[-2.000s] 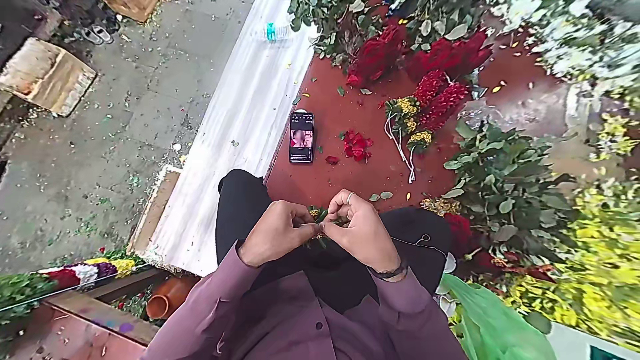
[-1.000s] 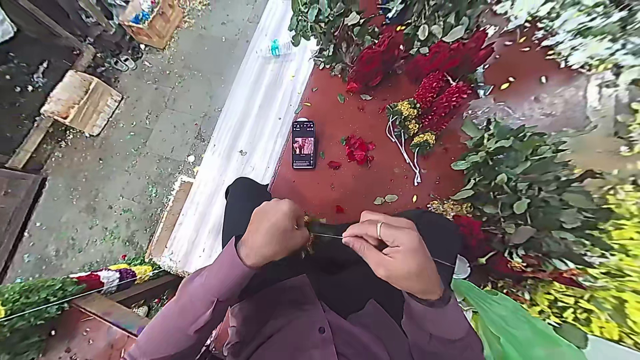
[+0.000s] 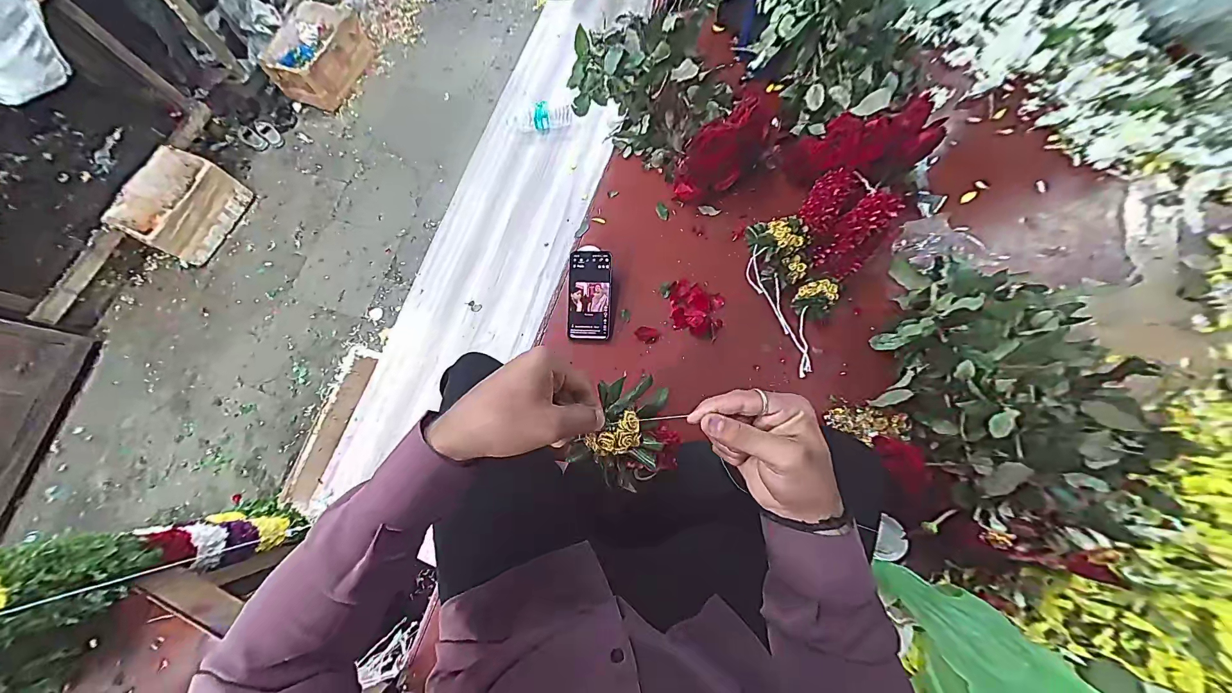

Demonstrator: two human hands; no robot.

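Note:
Over my lap, my left hand (image 3: 525, 404) grips the left edge of a small bunch of yellow flowers and green leaves (image 3: 619, 435), with some red at its right side. My right hand (image 3: 770, 450), a ring on one finger, pinches a thin thread (image 3: 664, 418) between thumb and forefinger. The thread runs taut from the bunch to those fingertips. Beyond the bunch, red petals (image 3: 695, 308) lie on the red surface beside a phone (image 3: 589, 296) with a lit screen. Yellow flower bunches (image 3: 784, 248) with white strings lie farther right, touching red garlands (image 3: 852, 221).
Leafy stems (image 3: 1001, 385) and yellow foliage (image 3: 1169, 520) fill the right side. Red roses (image 3: 727, 149) lie at the back. A white cloth strip (image 3: 481, 221) with a plastic bottle (image 3: 547, 117) borders the red surface on the left. Green plastic (image 3: 972, 626) is near my right elbow.
My hands were close together at first; my right hand has since moved right, drawing the thread out straight. The flower bunch, largely hidden earlier, now shows between my hands.

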